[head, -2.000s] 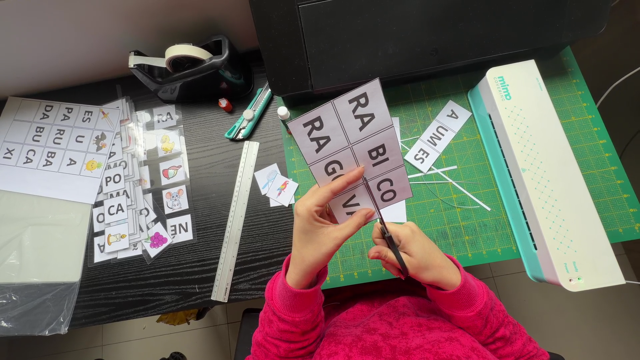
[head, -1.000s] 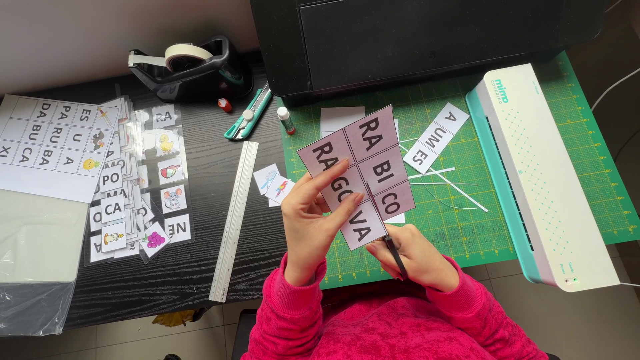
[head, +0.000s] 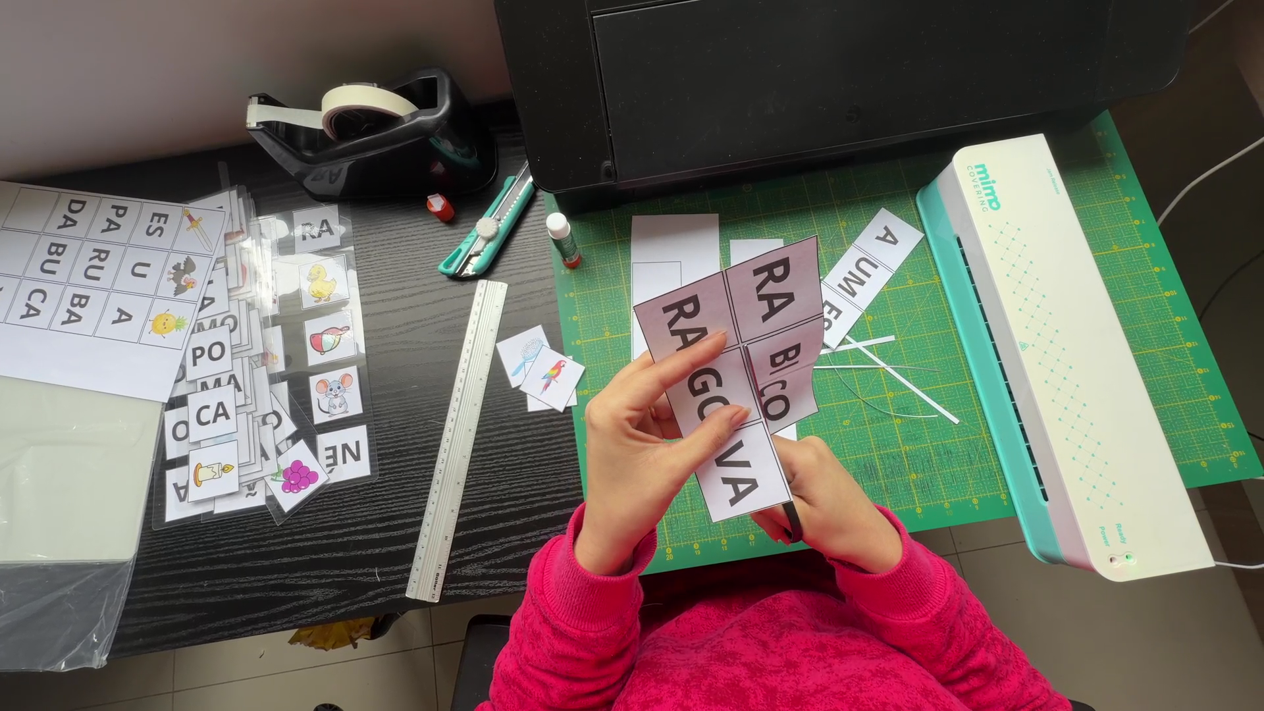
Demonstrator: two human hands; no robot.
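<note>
My left hand [head: 647, 439] grips a printed paper sheet of syllable cards [head: 773, 286], thumb and fingers on its face. A cut runs up from the sheet's lower edge between two columns, and the right column bends away. My right hand [head: 829, 504] is shut on scissors [head: 793, 521], whose dark handle shows below the sheet; the blades are hidden behind the paper. Beyond the sheet lie a white paper [head: 675, 237], a strip of syllable cards [head: 874, 262] and thin paper offcuts [head: 904, 380] on the green cutting mat [head: 987, 464].
A laminator [head: 1066, 365] stands at right, a black machine [head: 839, 89] behind. Left of the mat are a glue stick [head: 563, 240], its red cap [head: 440, 207], a craft knife [head: 489, 227], a ruler [head: 457, 444], picture cards [head: 550, 375], a tape dispenser [head: 395, 158] and piled cards [head: 209, 415].
The cut between the columns has lengthened, and the right column now bends away from the rest. The sheet has turned and shifted slightly; both hands keep their hold.
</note>
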